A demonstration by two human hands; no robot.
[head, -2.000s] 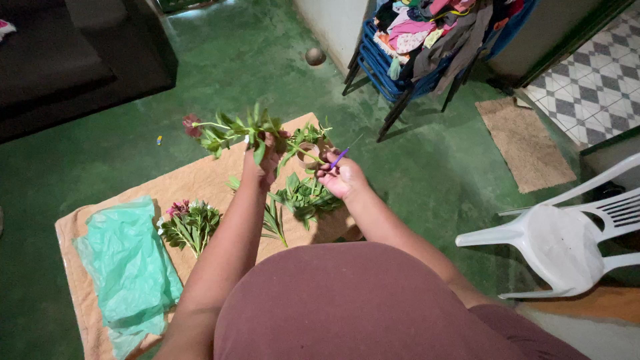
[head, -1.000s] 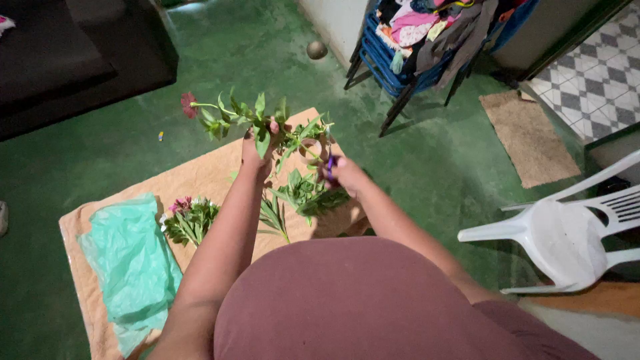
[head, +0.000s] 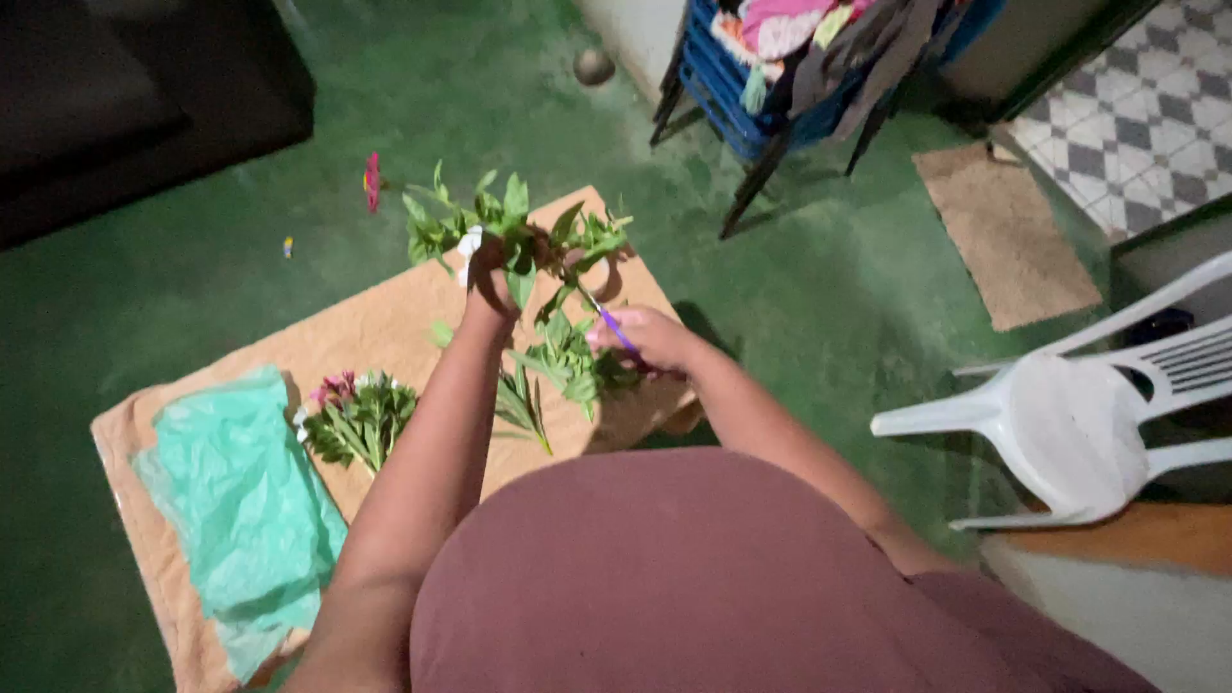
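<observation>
My left hand (head: 496, 279) grips a bunch of leafy flower stems (head: 515, 207) above the cloth-covered table (head: 385, 308); a magenta flower (head: 372, 182) sticks out to the left and white petals show beside the hand. In my right hand (head: 640, 337) are purple-handled scissors (head: 617, 329), their blades at the stems just right of my left hand. Cut greenery (head: 568, 361) lies under and beside the right hand. Left of my left forearm rests a small bouquet (head: 361, 419) of pink and white flowers, next to a crumpled green plastic bag (head: 241, 500).
A roll of tape (head: 604, 276) appears partly hidden behind the stems. Stacked blue chairs (head: 736, 115) with clothes stand beyond the table. A white plastic chair (head: 1073, 433) is at the right, a mat (head: 1006, 236) by the tiled doorway, a dark sofa (head: 192, 106) at upper left.
The magenta flower and stems in my left hand have turned. My right hand has moved slightly with the scissors, which stay near the stems.
</observation>
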